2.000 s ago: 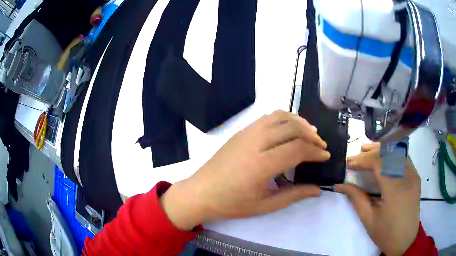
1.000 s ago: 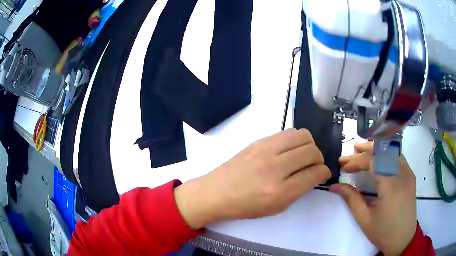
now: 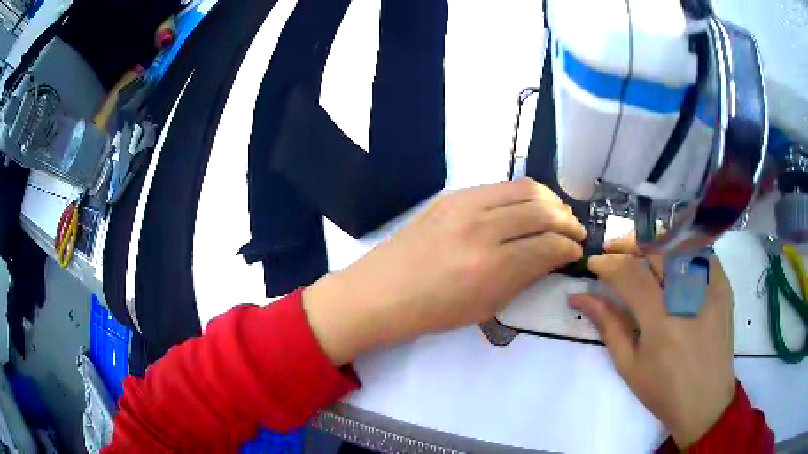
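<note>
A black fabric strip (image 3: 542, 146) runs under the white sewing machine head (image 3: 638, 97) with a blue stripe. My left hand (image 3: 461, 253) lies at the strip's near end, left of the presser foot, fingertips pressing or pinching the fabric; the fingers partly hide it. My right hand (image 3: 660, 319) is just right of and below the needle area, its fingertips at the strip's end near my left fingertips. A grey attachment (image 3: 687, 285) covers part of my right hand. The needle itself is too small to make out.
More black strips (image 3: 412, 97) lie in curves on the left of the white table. Green-and-yellow-handled scissors (image 3: 784, 301) lie at the right. Red-yellow loops (image 3: 66, 235) and a clear container (image 3: 58, 133) are far left. A ruler strip (image 3: 390, 436) follows the front edge.
Both hands have moved up towards the needle with the strip's near end. More of the bed cover's front edge shows below them.
</note>
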